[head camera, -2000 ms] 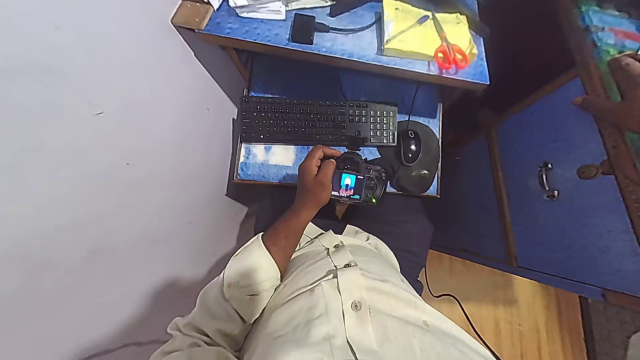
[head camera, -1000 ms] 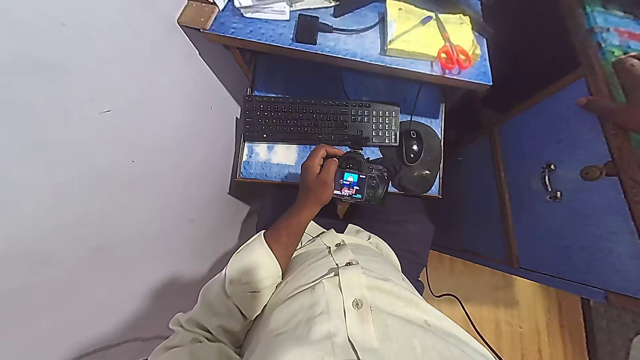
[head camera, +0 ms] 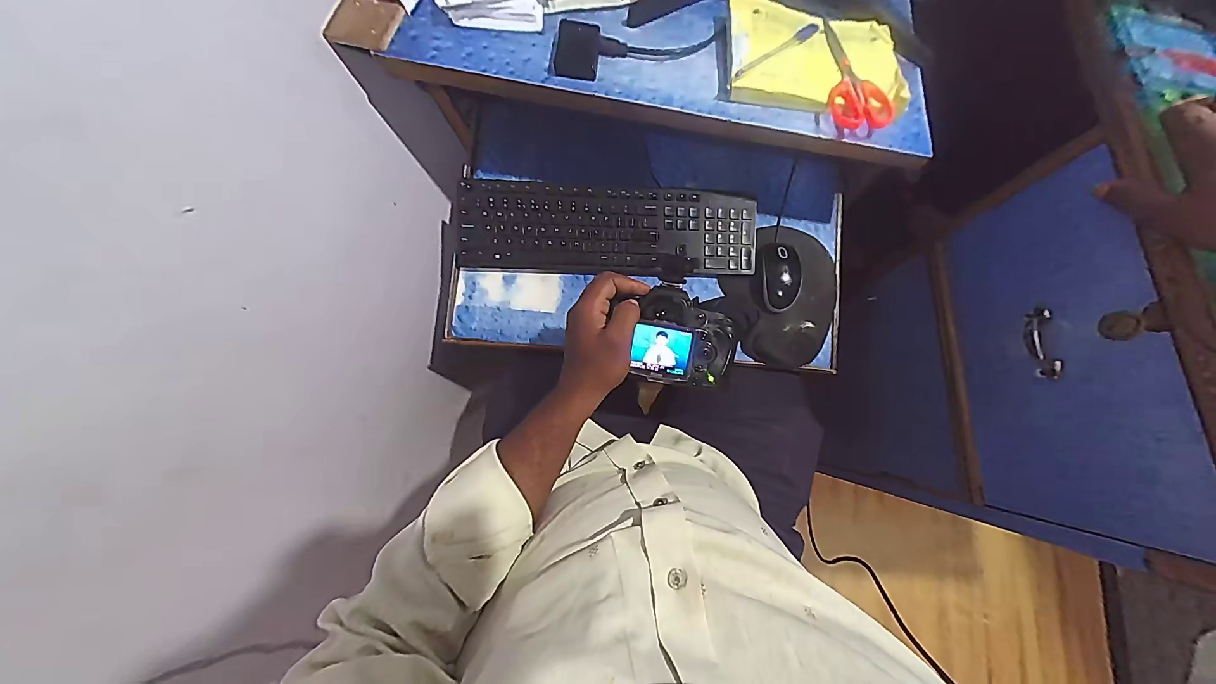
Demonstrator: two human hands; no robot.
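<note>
My left hand (head camera: 598, 332) grips the left side of a black digital camera (head camera: 711, 353), its fingers curled over the top edge. The camera's lit rear screen (head camera: 662, 348) faces up and shows a person in a light top against blue-green. The camera is above my lap, by the front edge of a blue keyboard shelf. Just beyond it lie a black keyboard (head camera: 598, 226) and, to the right, a black mouse (head camera: 782, 277) on a dark pad (head camera: 790, 332). What appears to be my right hand (head camera: 1183, 180) rests at the right desk's edge, partly cut off; its arm is out of view.
Orange-handled scissors (head camera: 860, 103) and a pen (head camera: 779, 52) lie on a yellow packet (head camera: 774, 85) on the upper desk (head camera: 475, 57). Left of them is a black adapter (head camera: 577, 49) with a cable. A blue cabinet (head camera: 1073, 418) stands right, a wall (head camera: 190, 285) left. A cable (head camera: 869, 570) trails below.
The picture on the camera's screen has changed and now shows a person in a light top. My left hand keeps its hold on the camera. The hand at the right edge has hardly moved.
</note>
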